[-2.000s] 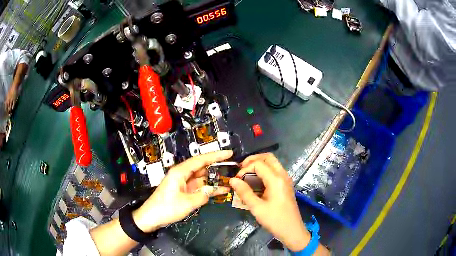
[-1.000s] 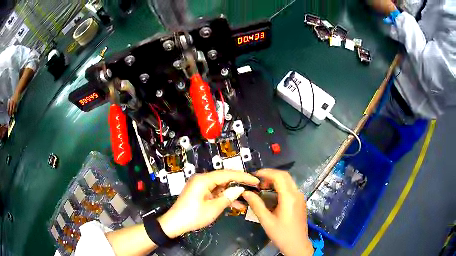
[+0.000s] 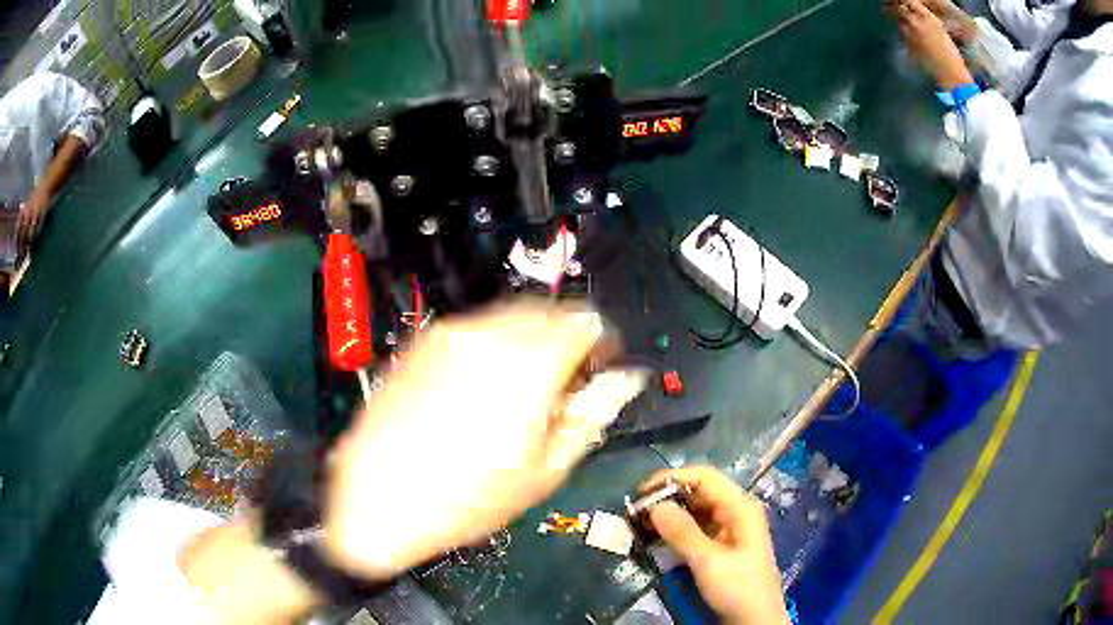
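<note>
My left hand (image 3: 458, 427) is large and blurred over the front of the black fixture (image 3: 452, 183). It hides the right station's nest, and whether it holds anything cannot be told. My right hand (image 3: 720, 537) is lower right, holding a small dark housing with a shiny rim (image 3: 657, 501). A pale square display module (image 3: 607, 532) with an orange-brown flex tail (image 3: 563, 524) lies left of the housing; whether they are joined is unclear. The right red toggle handle (image 3: 509, 11) points up at the top edge. The left red handle (image 3: 347, 302) hangs down.
Clear blister tray (image 3: 201, 440) with modules at left. White power strip (image 3: 745, 278) with cable right of the fixture. Several housings (image 3: 793, 128) at the back right. Blue bin (image 3: 842, 525) below the bench edge. Digital readouts (image 3: 653, 126) flank the fixture. Other people's hands (image 3: 934, 43) at upper right and far left.
The right toggle handle has swung up from hanging down. My hands have parted: the left moved up over the fixture, the right moved slightly down and right with the housing. The view has shifted.
</note>
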